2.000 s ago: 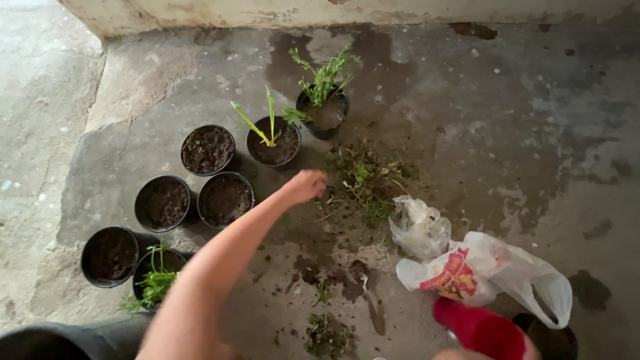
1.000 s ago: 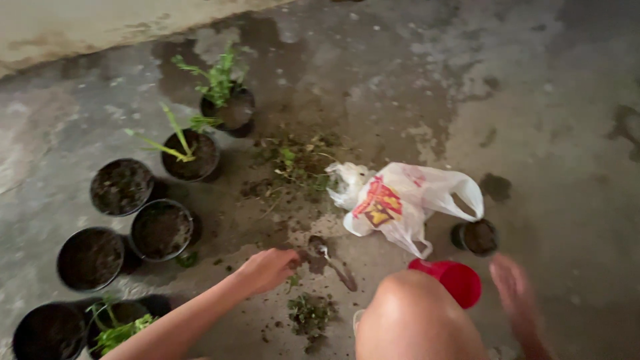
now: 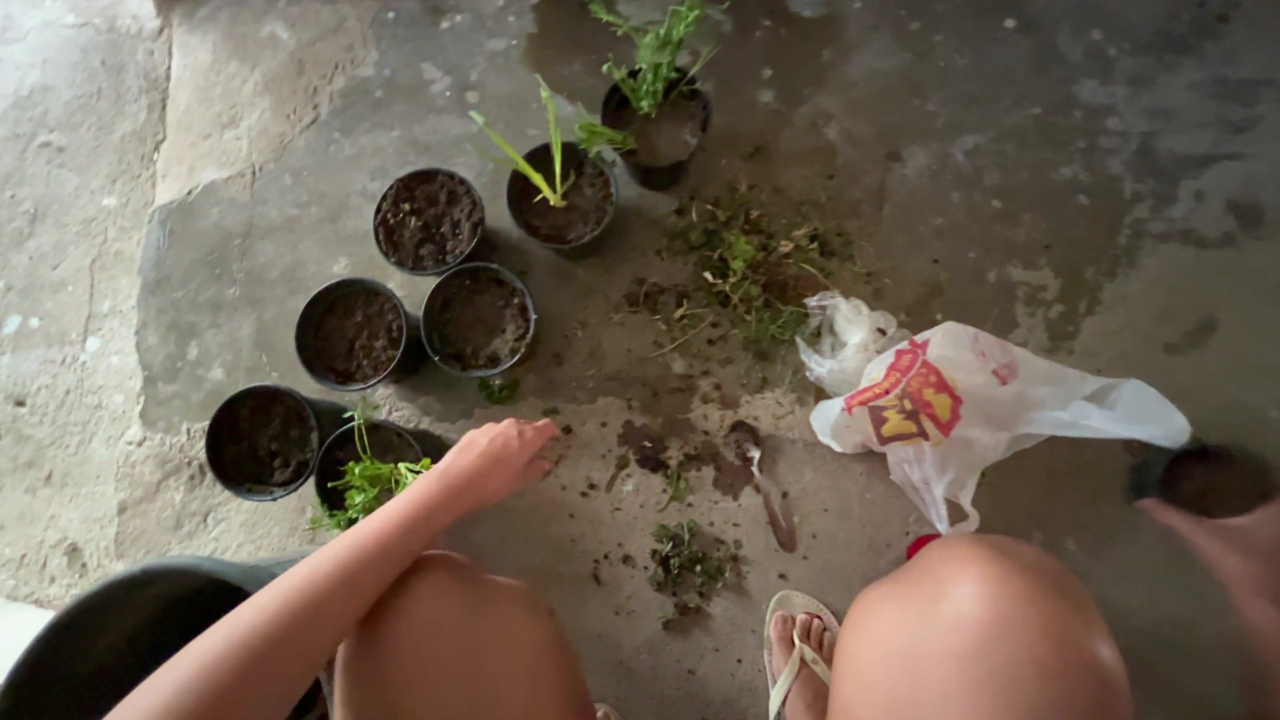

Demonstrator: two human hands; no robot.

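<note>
My left hand [image 3: 503, 460] hovers over the concrete floor with nothing seen in it, just right of a black pot with a leafy green plant [image 3: 372, 482]. At the far right, my blurred right hand [image 3: 1225, 535] is at a small dark pot of soil [image 3: 1215, 480], its fingers on the near side. Several black pots of soil [image 3: 355, 335] stand at the left. Behind them are a pot with pale green cut stalks [image 3: 562, 205] and a pot with a feathery plant [image 3: 657, 130]. A soiled spoon [image 3: 768, 490] lies on the floor between my hands.
A white plastic bag with red and yellow print [image 3: 960, 400] lies right of centre, beside a heap of pulled weeds [image 3: 755, 260]. A smaller green clump [image 3: 690, 565] is nearer me. A large dark tub [image 3: 120, 640] stands at the lower left; a red object [image 3: 922, 543] shows behind my knee.
My right hand, apart from the small dark pot a second ago, is now at it. The red cup is now mostly hidden behind my knee. The view has shifted.
</note>
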